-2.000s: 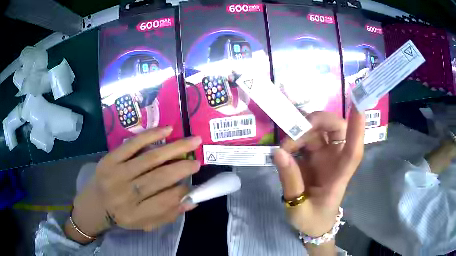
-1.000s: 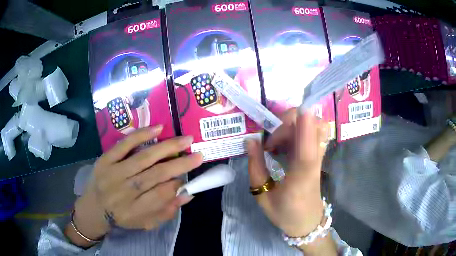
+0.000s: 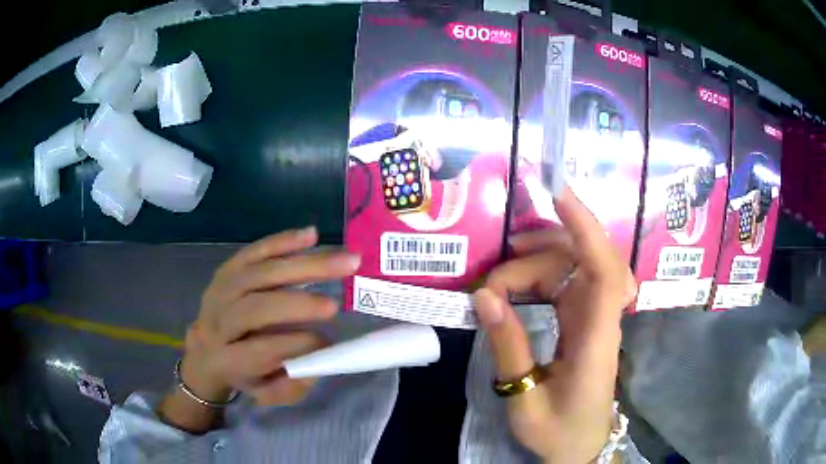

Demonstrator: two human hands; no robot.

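Note:
Four upright pink-and-black smartwatch boxes [image 3: 489, 100] stand in a row. A long white sticker [image 3: 398, 300] lies along the bottom of the leftmost box, below its barcode label. My right hand [image 3: 566, 313] has its thumb at that sticker's right end. Another long sticker [image 3: 559, 113] stands up from my right index fingertip, in front of the second box, whose lower edge my fingers hide. My left hand [image 3: 263, 317] holds a rolled white label sheet [image 3: 371, 352] below the box, its fingertips near the box's left edge. The two right boxes bear white strips at the bottom.
Curled white backing paper [image 3: 136, 159] is heaped on the dark green bench [image 3: 272, 118] at left. A dense pink row of boxes [image 3: 801, 172] is at the far right. Another person's sleeve [image 3: 788, 385] shows at right. A yellow line crosses the grey floor at lower left.
The view has shifted, and the box row now sits farther right from the backing heap. The leftmost box now shows a long sticker at its bottom. My right fingers show one raised sticker instead of two.

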